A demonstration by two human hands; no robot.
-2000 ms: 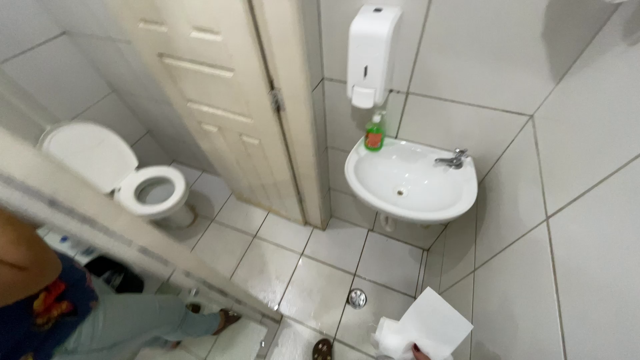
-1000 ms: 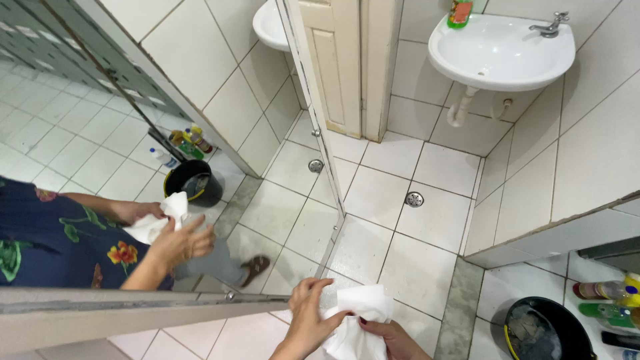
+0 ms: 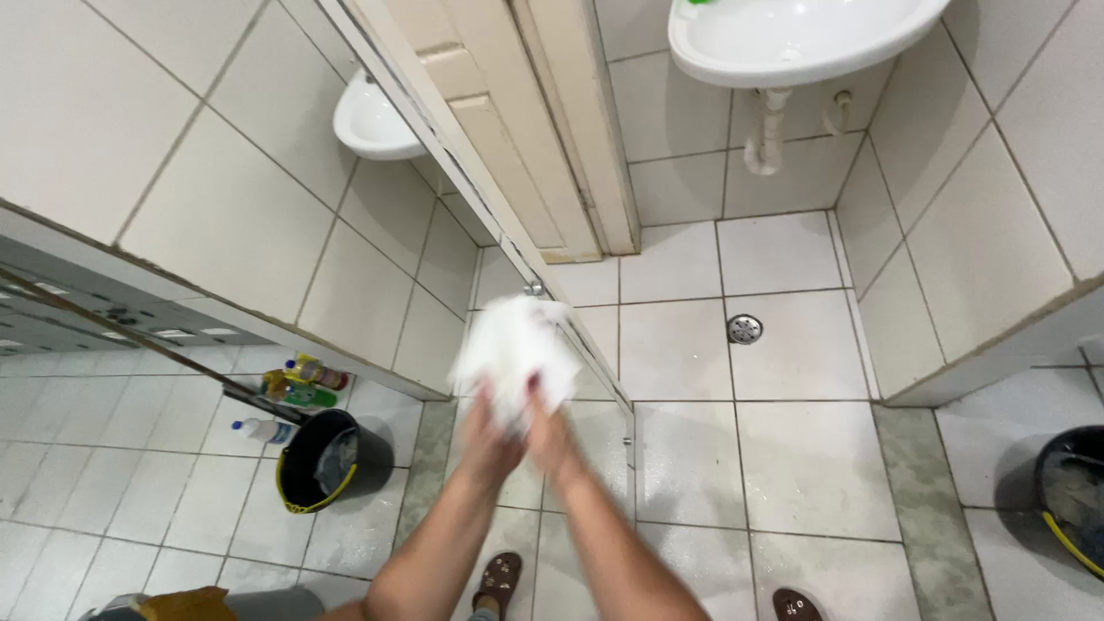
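Observation:
A white sheet of paper or cloth (image 3: 516,354), blurred, is held up in the middle of the view, in front of a large mirror (image 3: 233,172). My left hand (image 3: 490,435) grips its lower left edge. Beside it, my right hand (image 3: 545,423) grips the lower right part, thumb on the near side. The two hands are close together, and some fingers are hidden behind the white material.
A white washbasin (image 3: 802,43) hangs on the far wall, with a drainpipe (image 3: 766,134) under it. A round floor drain (image 3: 744,329) lies ahead. At the right edge stands a black bucket (image 3: 1074,492). The mirror reflects a bucket and several bottles.
Both hands have moved forward with the white material, which is more spread out than one second ago. The view has shifted left.

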